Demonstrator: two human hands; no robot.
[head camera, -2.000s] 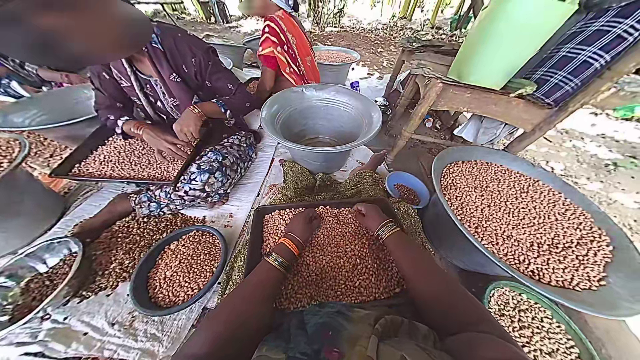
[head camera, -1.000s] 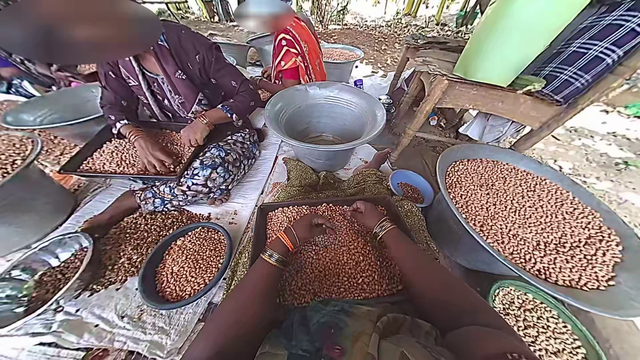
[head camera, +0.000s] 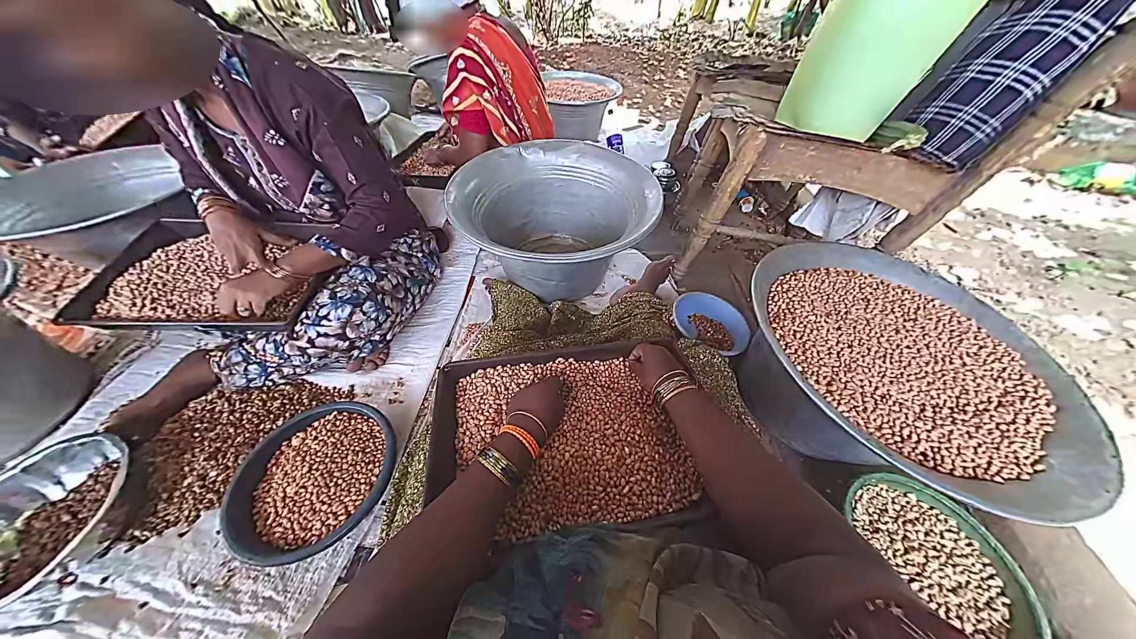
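Note:
A dark rectangular tray (head camera: 441, 444) full of shelled peanuts (head camera: 603, 461) lies in front of my lap. My left hand (head camera: 540, 404) rests on the peanuts left of the tray's middle, its fingers curled down; whether it holds any cannot be told. At the tray's far right corner is my right hand (head camera: 652, 364), fingers bent by the rim, their tips hidden. Bangles circle both wrists. Beyond the tray, a patterned cloth (head camera: 568, 321) is spread over my legs. A small blue bowl (head camera: 683, 306) with a few reddish pieces stands just past my right hand.
Ahead stands a large metal basin (head camera: 555, 266). Right are a wide metal basin of peanuts (head camera: 763, 293), a green-rimmed basket (head camera: 1021, 577) and a wooden chair (head camera: 825, 173). Left, a dark bowl of peanuts (head camera: 232, 506) stands near a person (head camera: 311, 142) sorting at another tray (head camera: 80, 306).
My left hand has come nearer to me over the peanuts, away from the tray's far edge. My right hand stays by the far right corner. The neighbouring person's hands have shifted over their tray.

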